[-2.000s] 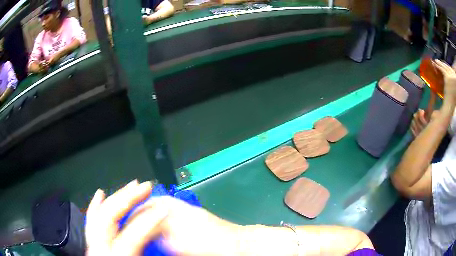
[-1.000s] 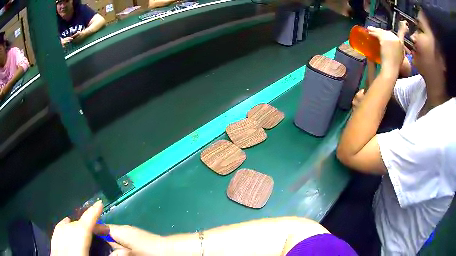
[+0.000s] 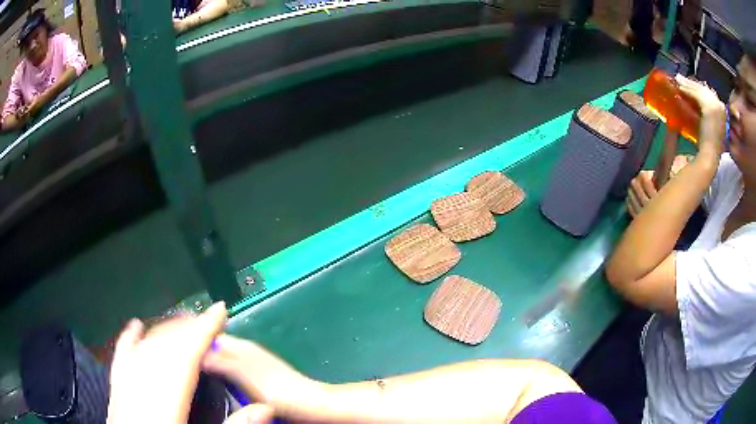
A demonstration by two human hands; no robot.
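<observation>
My right hand [image 3: 257,377] reaches in from the right on a bare forearm with a purple sleeve. Slivers of a blue cloth [image 3: 238,395] show at its fingers. My left hand [image 3: 157,368] is beside it, overexposed and cut off by the bottom edge; its grip is unclear. A dark object [image 3: 207,406], perhaps a speaker, shows between and under the hands, mostly hidden. A grey speaker with a black end [image 3: 51,373] stands at the far left, left of my left hand.
Four wood-grain plates [image 3: 462,309] lie on the green bench [image 3: 348,331]. Two wood-topped speakers [image 3: 587,170] stand farther right. A person in white [image 3: 713,273] holds an orange-headed tool [image 3: 671,103]. A green upright [image 3: 170,149] rises at the conveyor's edge; people sit across.
The view swung right, then partly back left. The large blue bunch seen at my hands earlier now shows only as slivers. My hands are lower left than two seconds ago.
</observation>
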